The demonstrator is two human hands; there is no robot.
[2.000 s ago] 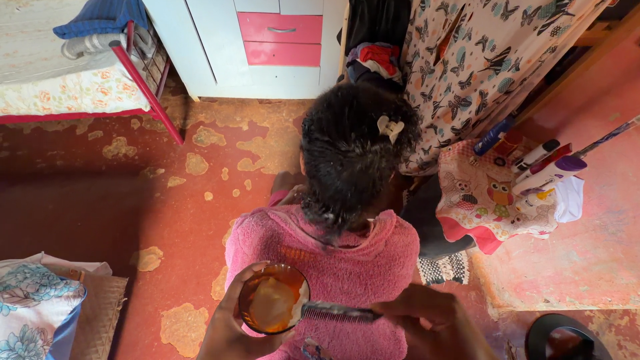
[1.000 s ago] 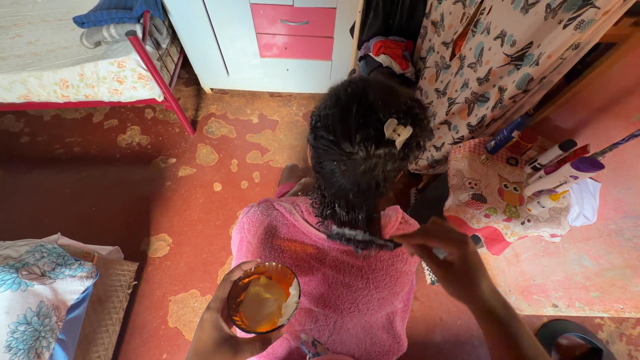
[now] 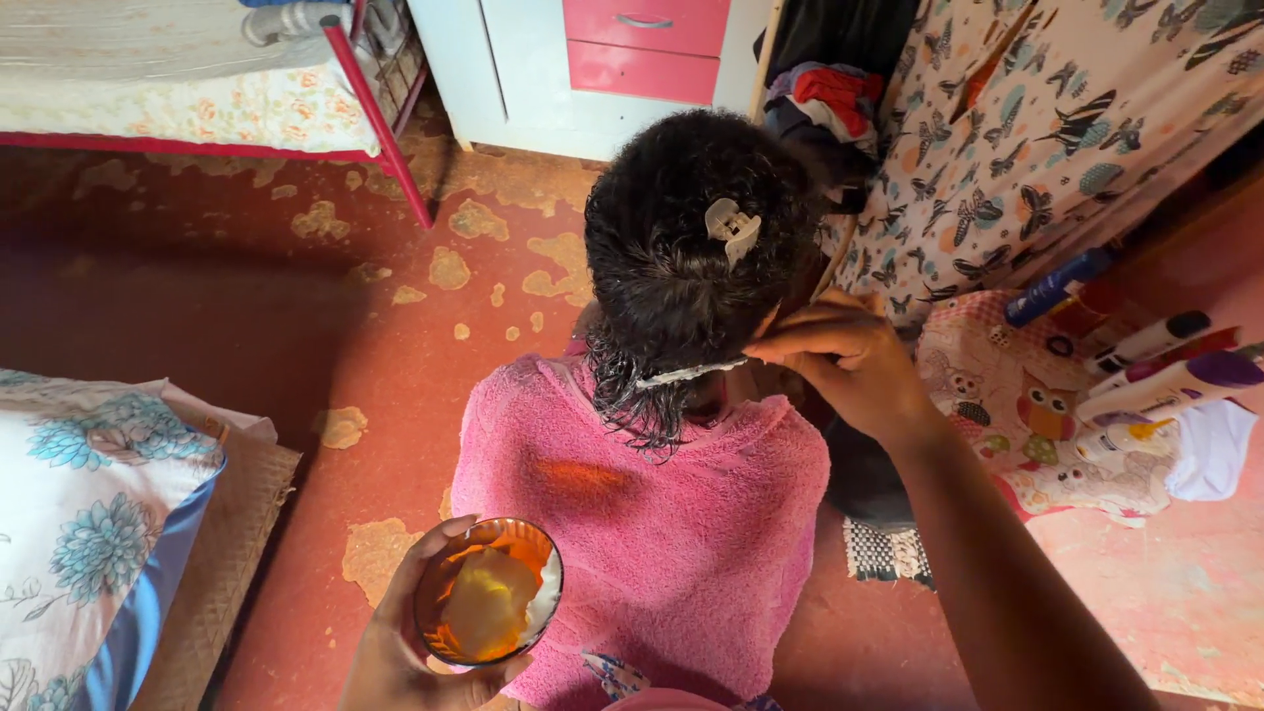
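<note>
A person sits with their back to me, a pink towel [image 3: 671, 533] over their shoulders. Their dark, wet hair [image 3: 681, 286] bears a pale claw clip [image 3: 733, 229] on the upper right. My left hand [image 3: 434, 622] holds an amber glass bowl [image 3: 489, 591] with white cream inside, low and to the left of the towel's middle. At the nape, my right hand [image 3: 839, 355] grips the end of a comb [image 3: 691, 373] coated with white cream. The comb lies across the lower hair, and its teeth are hidden.
A bed [image 3: 197, 109] with a red frame stands at upper left, near a white cabinet [image 3: 533, 69] with pink drawers. A cushion [image 3: 109, 513] lies at lower left. Right are a butterfly-print curtain [image 3: 1027, 128] and bottles [image 3: 1165, 385] on an owl-print cloth [image 3: 987, 395].
Two seconds ago the comb was at the bowl's rim; my right hand has since brought it up to the hair at the nape. My left hand still holds the bowl.
</note>
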